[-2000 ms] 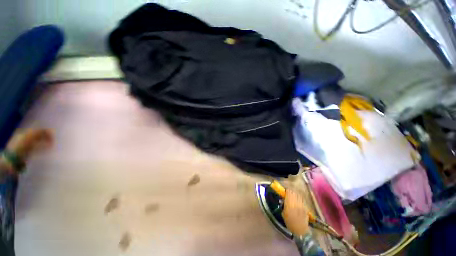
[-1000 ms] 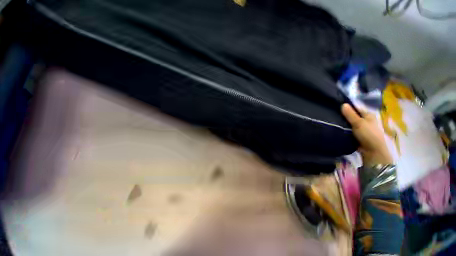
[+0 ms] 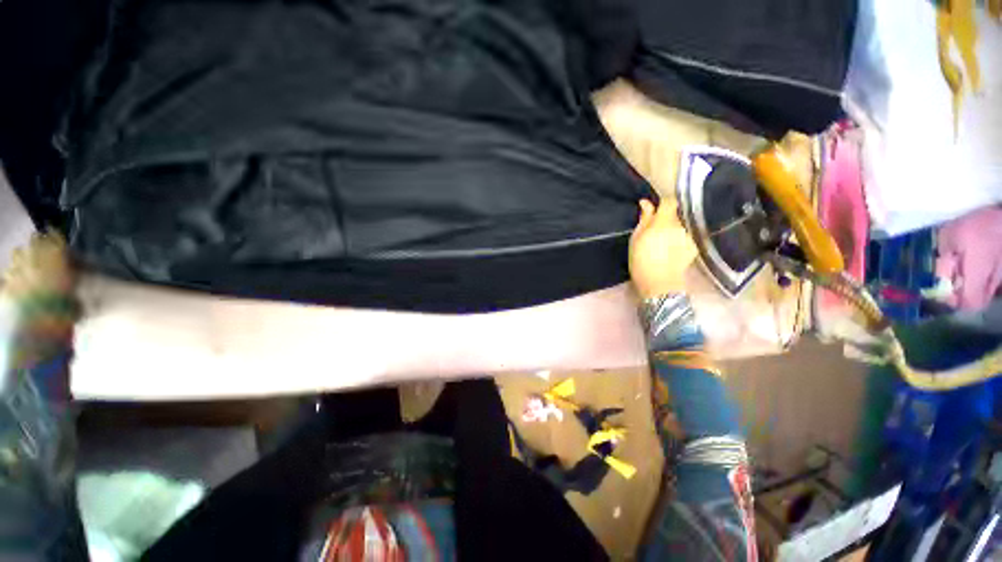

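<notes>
A large black garment (image 3: 418, 143) lies spread over the pale pink table (image 3: 330, 349), with a thin pale grey seam line above the matte band at its near edge. My right hand (image 3: 661, 255) grips the garment's right near corner, just left of the iron. My left hand (image 3: 39, 269) is at the garment's left near edge, blurred; whether it holds the cloth cannot be told. The steam iron (image 3: 731, 214) stands on the table at the right, its yellow-orange handle (image 3: 797, 209) up, with no hand on it.
More black garments (image 3: 747, 55) lie at the far right beside white cloth (image 3: 934, 132). A pink pad (image 3: 844, 198) is right of the iron. A yellowish hose (image 3: 934, 379) runs off right. Scraps (image 3: 599, 439) lie on the brown floor. A pale bin (image 3: 165, 461) is below left.
The right hand let go of the iron, took hold of black cloth, and now holds a garment corner nearer the table's near edge. The left hand is back in view. The camera view has shifted.
</notes>
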